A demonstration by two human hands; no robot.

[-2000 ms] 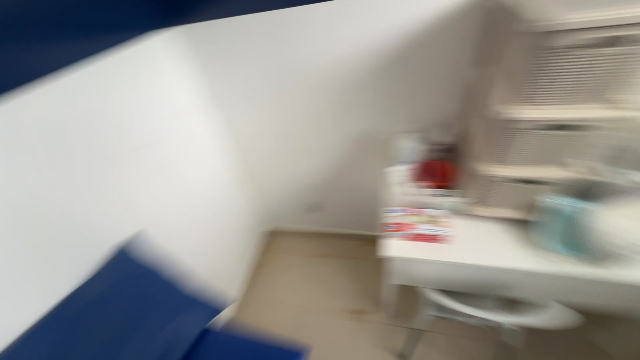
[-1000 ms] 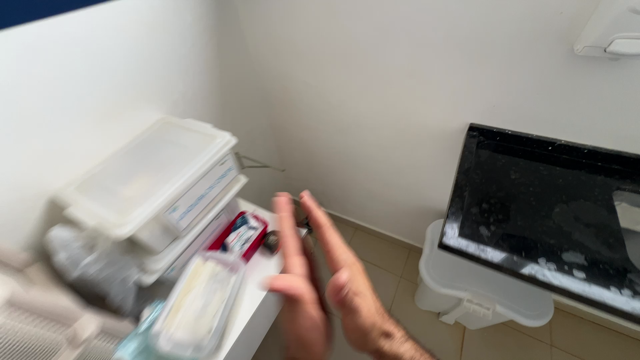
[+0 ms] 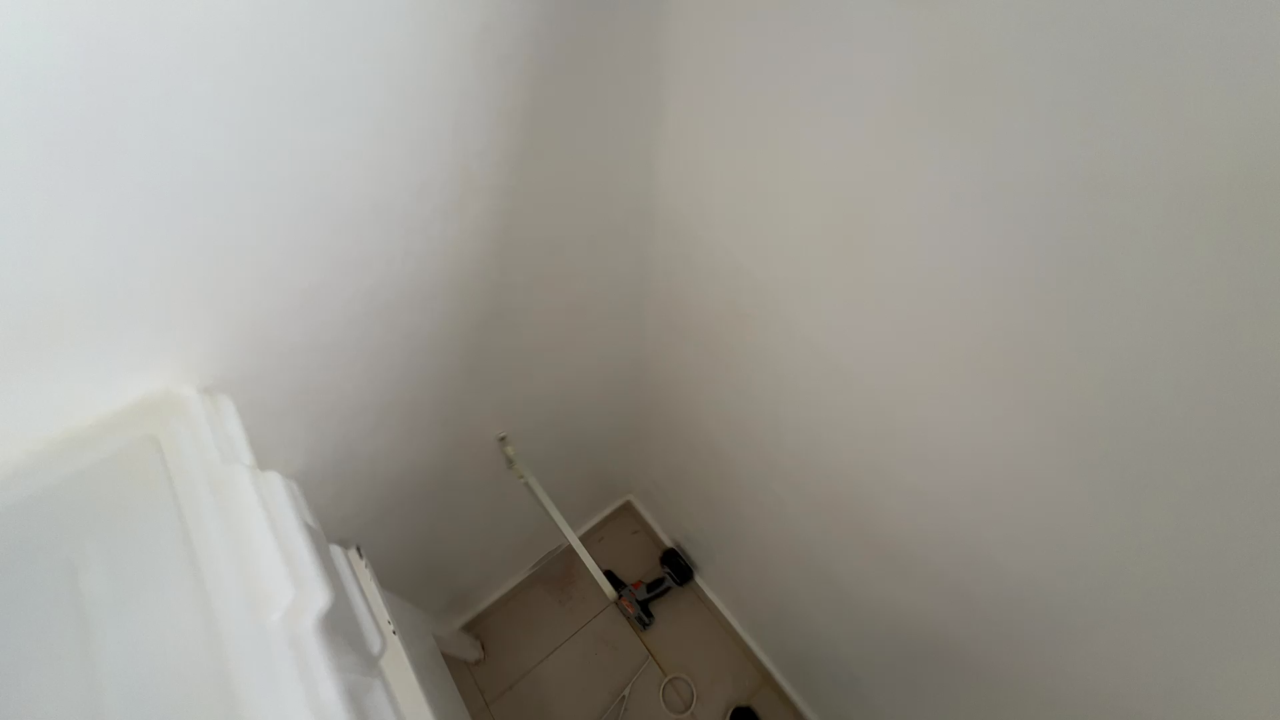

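Observation:
Neither my left hand nor my right hand is in the head view. On the tiled floor near the corner lies a cordless drill [image 3: 643,597], grey and black with orange parts. A thin white strip [image 3: 565,528] slants up and to the left from beside the drill, its upper end against the wall. Below the drill is a pale ring [image 3: 677,694] on the floor, with thin light-coloured pieces beside it. A black object [image 3: 743,713], cut off by the bottom edge, cannot be identified.
White plastic containers [image 3: 130,560] with stepped edges fill the lower left. Beside them is the white edge of a table [image 3: 385,620]. Two plain walls [image 3: 950,350] meet behind the drill, with skirting [image 3: 740,640] along the floor.
Both hands, seen close together one second ago, have left the view. The view has swung a lot, to the room corner and floor.

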